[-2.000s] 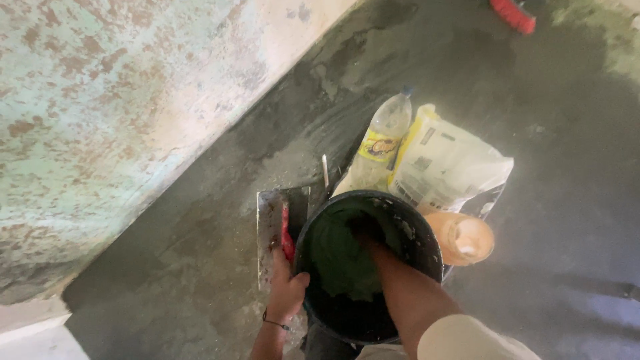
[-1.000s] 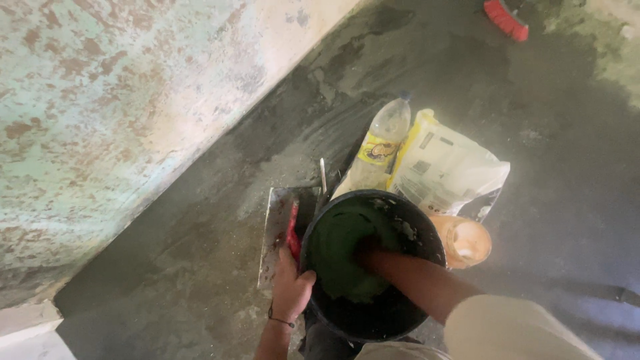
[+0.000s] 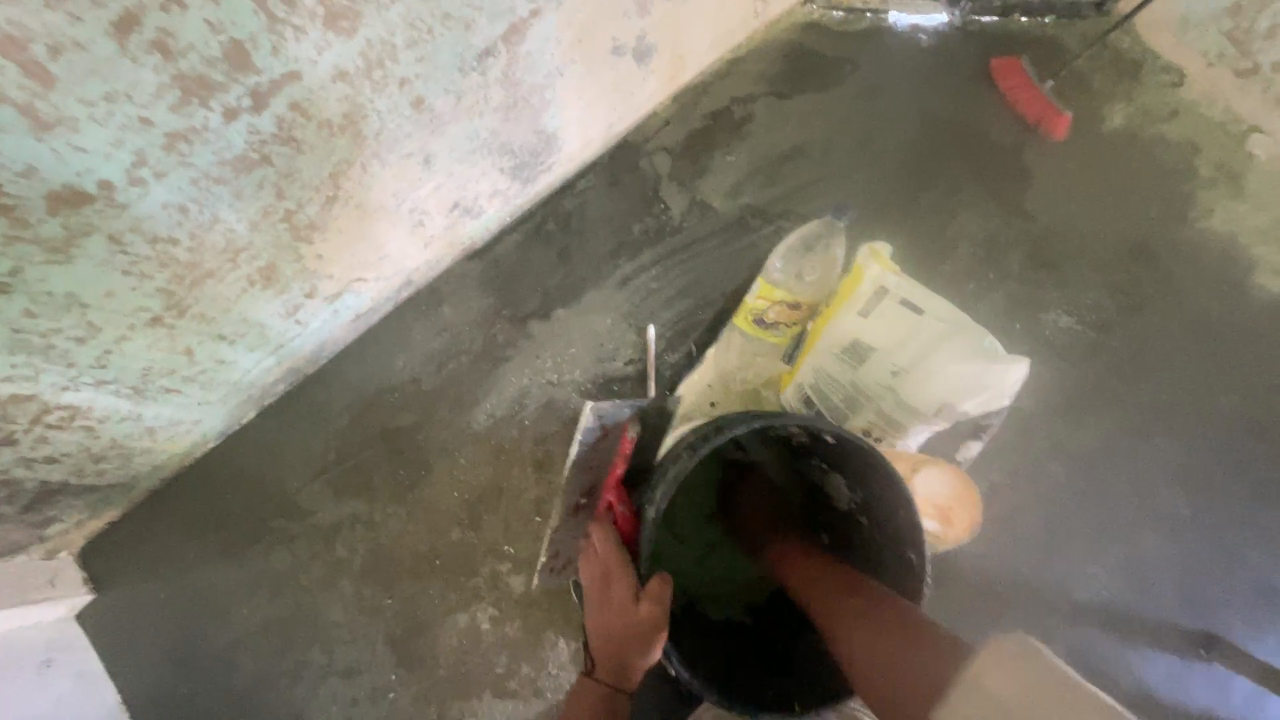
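Note:
A black bucket stands at the lower middle, its inside dark with a greenish mass. My left hand is at the bucket's left side, thumb by the rim, fingers pointing toward the red handle of a flat metal trowel beside it; whether the fingers grip the rim or the handle is unclear. My right hand reaches deep inside the bucket; shadow hides its fingers and anything in them.
Behind the bucket lie a clear plastic bottle with a yellow label and a white-and-yellow bag. An orange container touches its right side. A wall runs along the left; a red broom rests farther off.
My right forearm has shifted within the bucket, the hand staying inside it. My left hand stays at the bucket's left side.

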